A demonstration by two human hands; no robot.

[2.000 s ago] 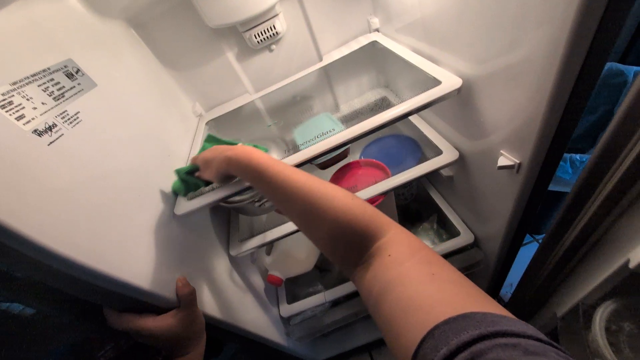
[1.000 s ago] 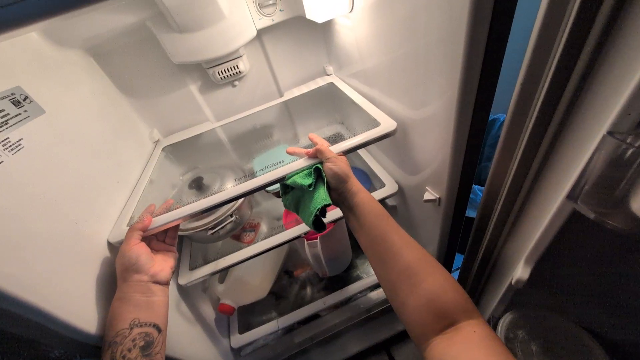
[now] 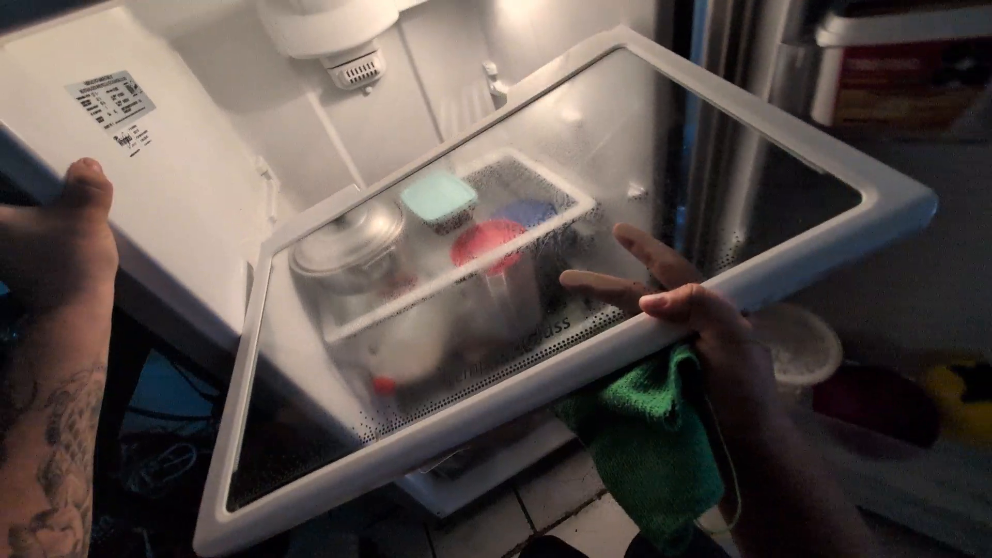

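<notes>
A glass refrigerator shelf with a white frame [image 3: 496, 395] spans the middle of the view, tilted and out over the fridge's front. My right hand [image 3: 682, 310] grips its front edge, thumb above the frame and fingers beneath the glass. From that same hand hangs a green cloth [image 3: 659, 442], below the shelf. At the far left my left hand [image 3: 70, 225] is off the shelf, its thumb at the front edge of the white fridge side wall [image 3: 170, 170]; its fingers are hidden. Through the glass show a metal pot with a lid [image 3: 349, 240], a turquoise-lidded container [image 3: 438, 195] and a red-lidded pitcher [image 3: 490, 246].
A lower shelf [image 3: 465, 287] lies behind the glass, with a blue lid [image 3: 527, 211] on it. A vented white housing [image 3: 356, 70] hangs at the top. Door shelves holding a white-lidded tub [image 3: 891, 77] stand at the right. Floor tiles [image 3: 496, 527] show below.
The top glass shelf has come out of its place toward me, held by my right hand. My left hand has let go of its left front corner and moved to the fridge's side wall.
</notes>
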